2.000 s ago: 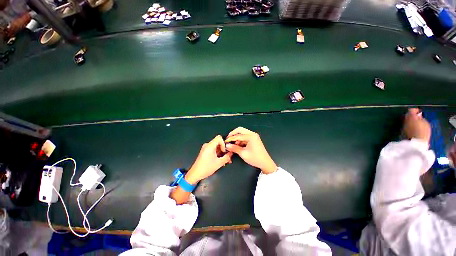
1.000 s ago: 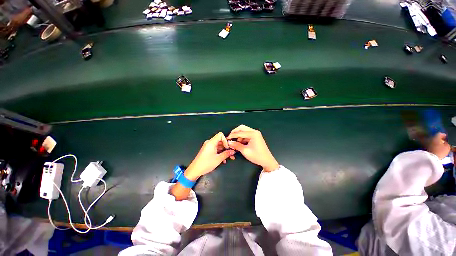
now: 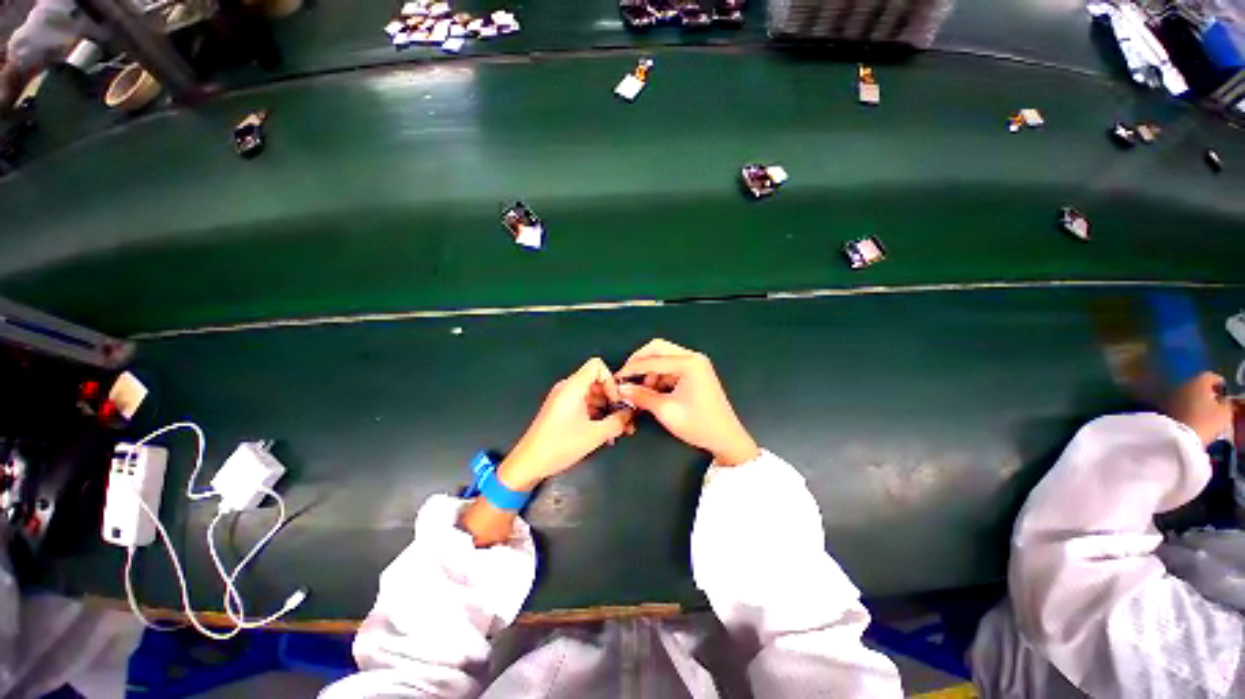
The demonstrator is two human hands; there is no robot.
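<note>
My left hand, with a blue wrist strap, and my right hand meet over the dark green work surface. Their fingertips are closed together on a small dark piece, which looks like a black housing. Fingers hide most of it, so its details cannot be told.
The green belt beyond the pale seam carries black housings and white pieces with orange tabs. Loose white pieces and a tray stack lie behind. A power strip and charger are left; a person's sleeve is right.
Parts on the belt have moved right. A housing with a white piece now lies nearer the seam, left of centre. The neighbour's hand has moved down and right. My hands have barely moved.
</note>
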